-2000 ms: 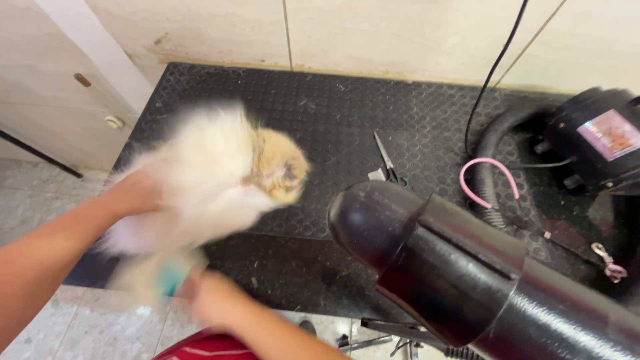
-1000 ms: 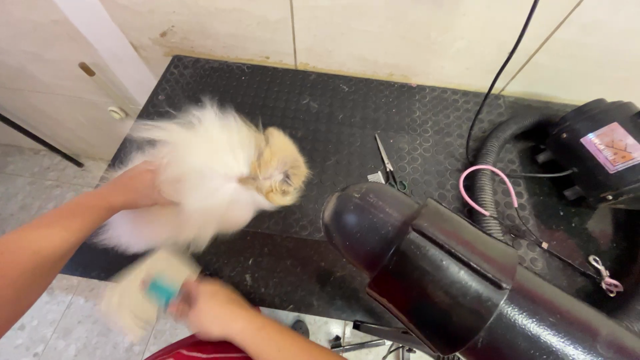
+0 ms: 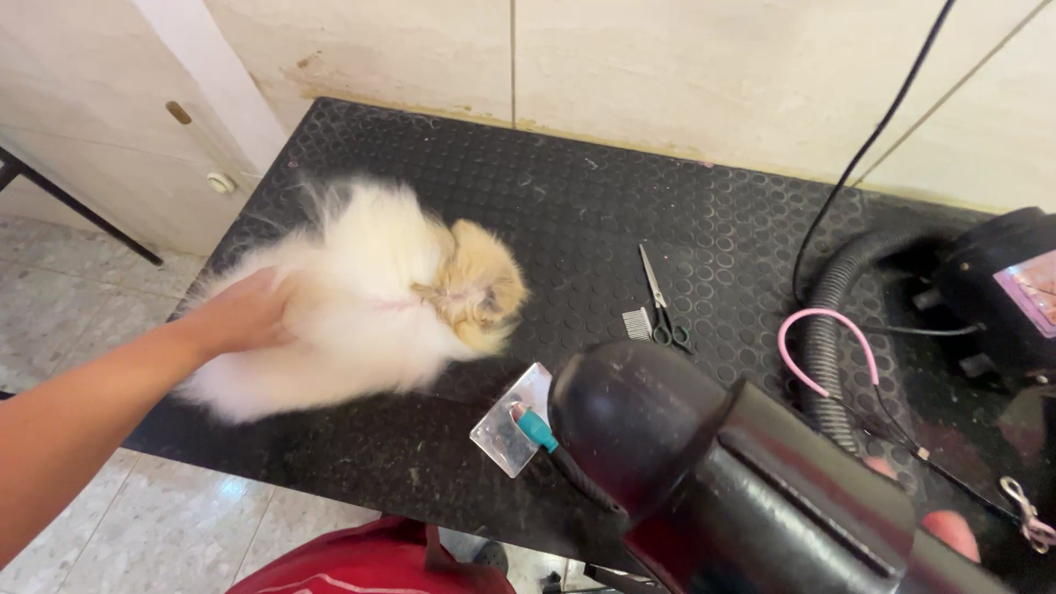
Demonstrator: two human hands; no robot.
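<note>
A fluffy white dog with a tan head (image 3: 375, 301) is on the black rubber-topped grooming table (image 3: 577, 190), its head to the right. My left hand (image 3: 252, 309) rests on its back, fingers sunk in the fur. Below and right of the dog, a slicker brush (image 3: 516, 421) with a teal and black handle lies on the table, back up. A black dryer nozzle (image 3: 643, 412) crosses the lower right in front of it. Of my right hand (image 3: 949, 532) only fingertips show, at the far side of the dryer tube; its grip is mostly hidden.
Scissors (image 3: 656, 289) and a small metal comb (image 3: 637, 323) lie right of the dog. A ribbed hose (image 3: 825, 330), a pink loop lead (image 3: 784, 338) and a black dryer unit (image 3: 1006, 280) are at the right. A tiled wall (image 3: 619, 74) borders the table's back edge.
My right hand has let go of the brush, which now lies on the table, and has moved right to the dryer tube. My left hand stays on the dog.
</note>
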